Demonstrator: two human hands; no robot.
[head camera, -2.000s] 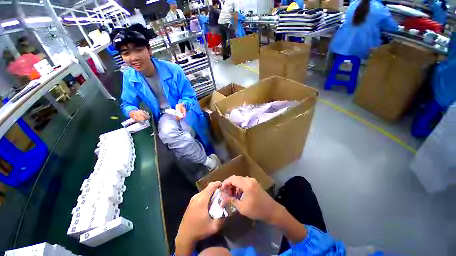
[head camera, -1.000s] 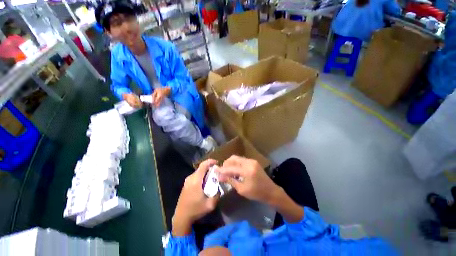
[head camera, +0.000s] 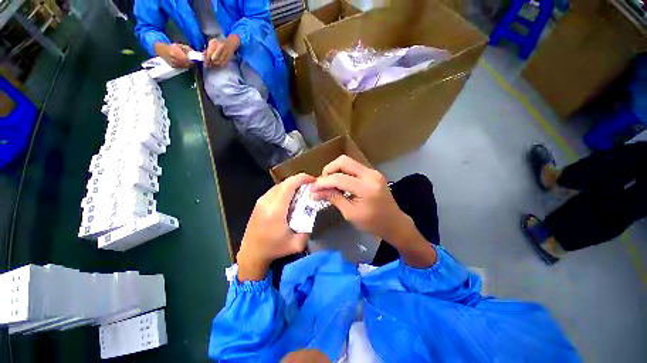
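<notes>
My left hand is closed around a small white box with dark print, above the small open carton between my knees. My right hand is at the upper right of the box, with its thumb and fingertips pinched at the box's top end. What the right fingertips hold there is too small to tell. The fingers of both hands hide much of the box.
A jagged row of white boxes runs along the green bench, with a leaning stack nearer me. A large open carton holds plastic bags. A seated person in blue works ahead; another person's legs stand at right.
The view has tilted down, so the stack nearest me shows more fully and the other person's head is out of frame. My hands stay on the box. A person's legs have come in at right.
</notes>
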